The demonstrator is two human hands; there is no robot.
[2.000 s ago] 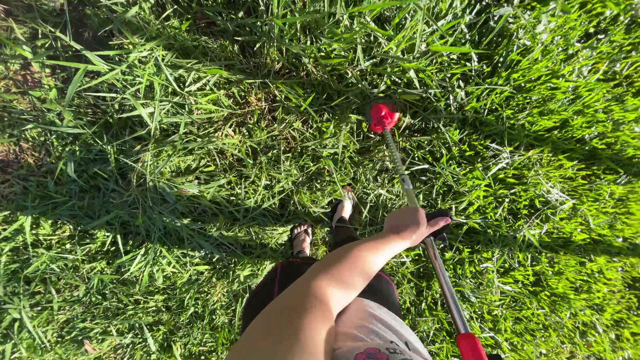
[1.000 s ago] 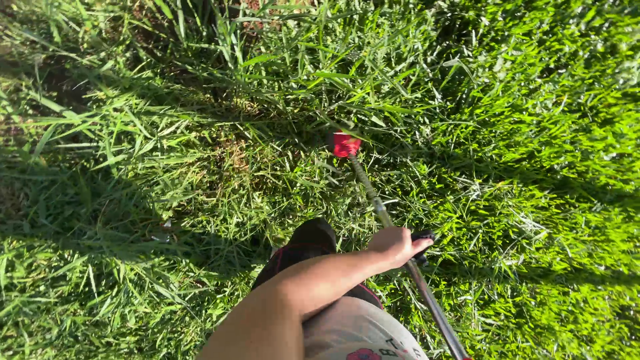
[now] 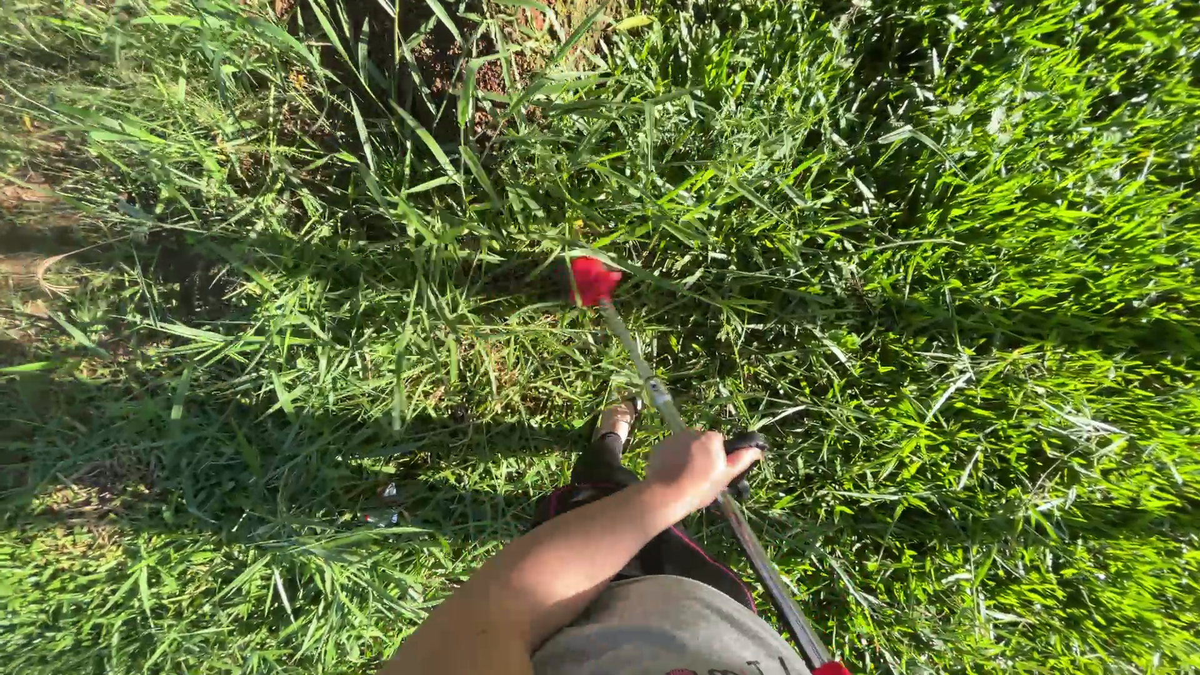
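Observation:
My left hand (image 3: 694,469) is closed around the black front handle (image 3: 746,443) of a string trimmer, at the middle of its metal shaft (image 3: 764,562). The shaft slants from the lower right up to the red trimmer head (image 3: 592,281), which sits low among long grass blades near the middle of the view. Part of a red housing (image 3: 831,668) shows at the bottom edge. My right hand is out of view. Whether the cutting line is spinning cannot be seen.
One sandalled foot (image 3: 616,420) stands in the grass beside the shaft. Tall grass and reddish bare soil (image 3: 455,80) lie at the top, brown ground (image 3: 23,272) at the far left, and dense, bright grass (image 3: 1031,375) on the right. A small shiny scrap (image 3: 390,490) lies lower left.
The trimmer head has moved left across the grass, with my left hand still on the handle. My legs have stepped, and more bare soil shows at the top as the view shifts.

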